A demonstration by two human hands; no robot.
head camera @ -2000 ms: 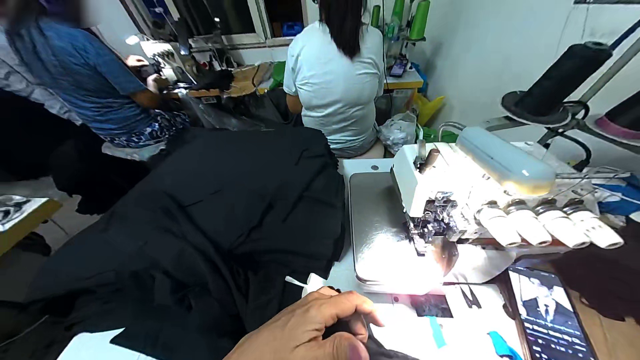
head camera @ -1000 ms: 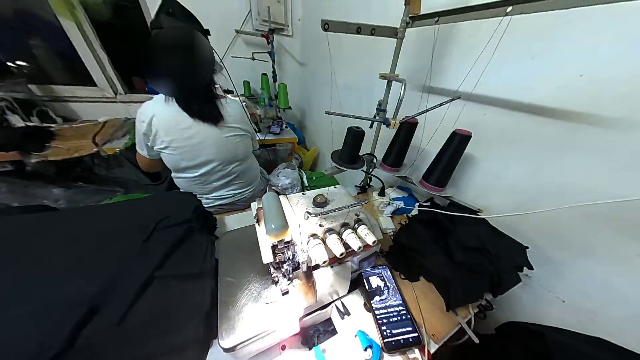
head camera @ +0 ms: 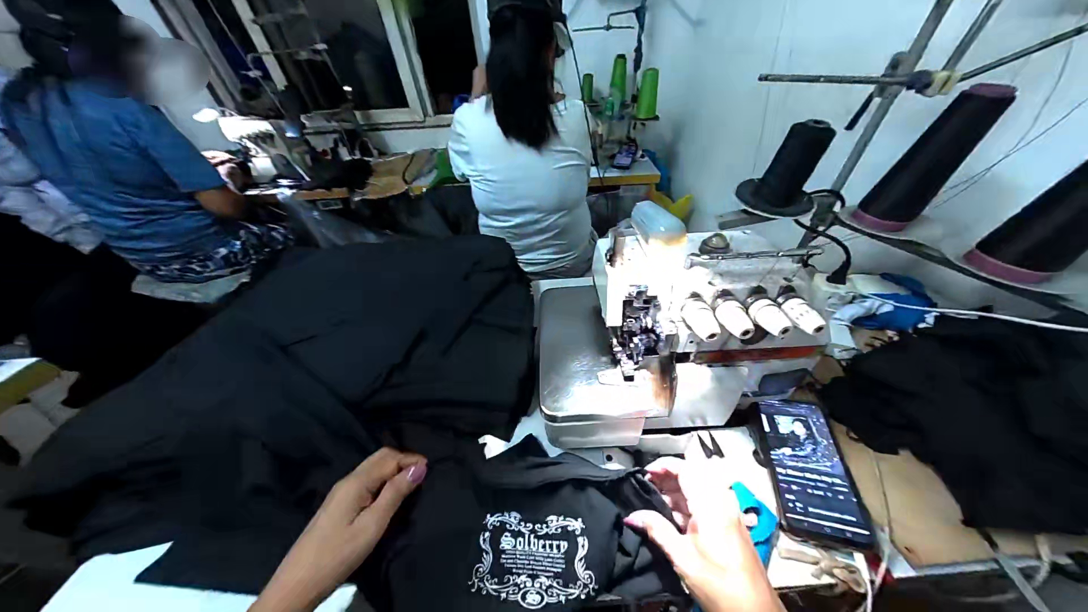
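A black fabric piece with a white ornate print [head camera: 534, 557] lies at the bottom centre, between my hands. My left hand [head camera: 361, 518] rests at its left side, thumb and fingers pinching dark cloth. The gathered right edge is between the thumb and fingers of my right hand [head camera: 701, 531]. Beyond them stands a white overlock sewing machine [head camera: 714, 297], lamp lit, with a bare metal plate [head camera: 586, 340] on its left. A big heap of black fabric [head camera: 340, 340] spreads to the left of the machine. Thread snips [head camera: 709, 444] lie just above my right hand.
A lit phone [head camera: 812, 472] lies right of my right hand, beside a blue object [head camera: 755, 518]. More black cloth [head camera: 977, 408] is piled at the right, below black thread cones [head camera: 935, 161]. Two people, one in a white shirt [head camera: 527, 170], one in blue [head camera: 127, 161], sit beyond.
The view has swung right and back. Both hands are now in view, with the printed black piece between them; one second ago neither hand was seen.
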